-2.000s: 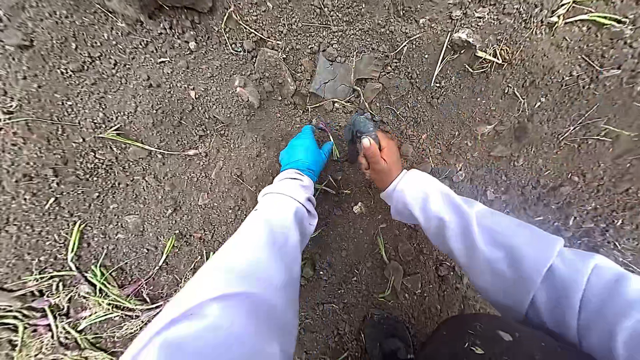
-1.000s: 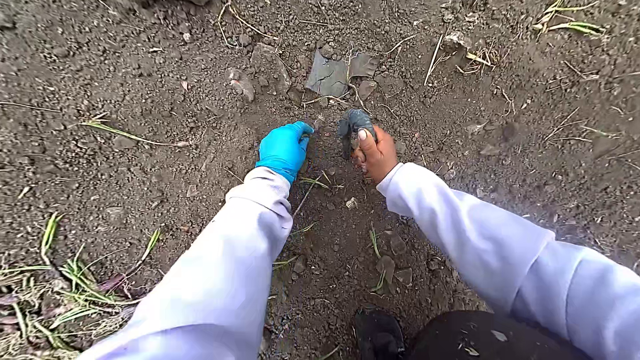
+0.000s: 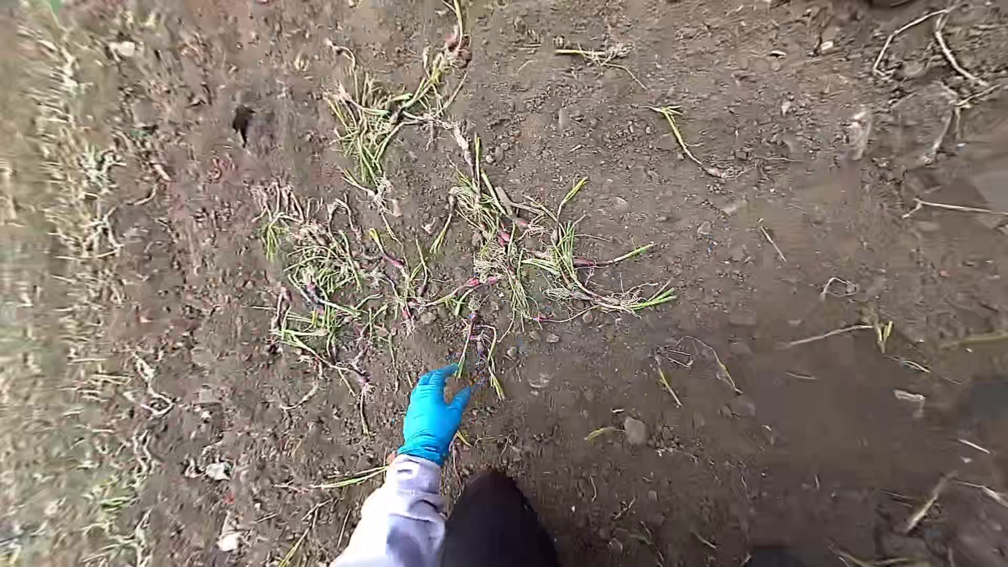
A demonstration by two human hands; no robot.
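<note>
My left hand (image 3: pixel 431 413), in a blue glove, reaches over the soil at the lower middle of the head view. Its thumb and fingers are apart, with nothing seen between them. Just beyond the fingertips lies a small seedling with a purple base and green leaves (image 3: pixel 475 346). Past it spreads a loose pile of similar onion-like seedlings (image 3: pixel 504 260) with pale roots. More seedlings (image 3: pixel 370 134) lie farther up and to the left. My right hand is outside the view.
Brown soil with small stones (image 3: pixel 635 431) surrounds the seedlings. Single seedlings (image 3: pixel 685 142) and dry stalks (image 3: pixel 827 336) are scattered on the right. My dark-clothed knee (image 3: pixel 500 520) is at the bottom edge. Dry plant litter (image 3: pixel 71 236) runs along the blurred left side.
The view has swung left to the seedlings. My left hand has left the bare soil beside my right hand and is now by the pile. My right hand has gone out of view.
</note>
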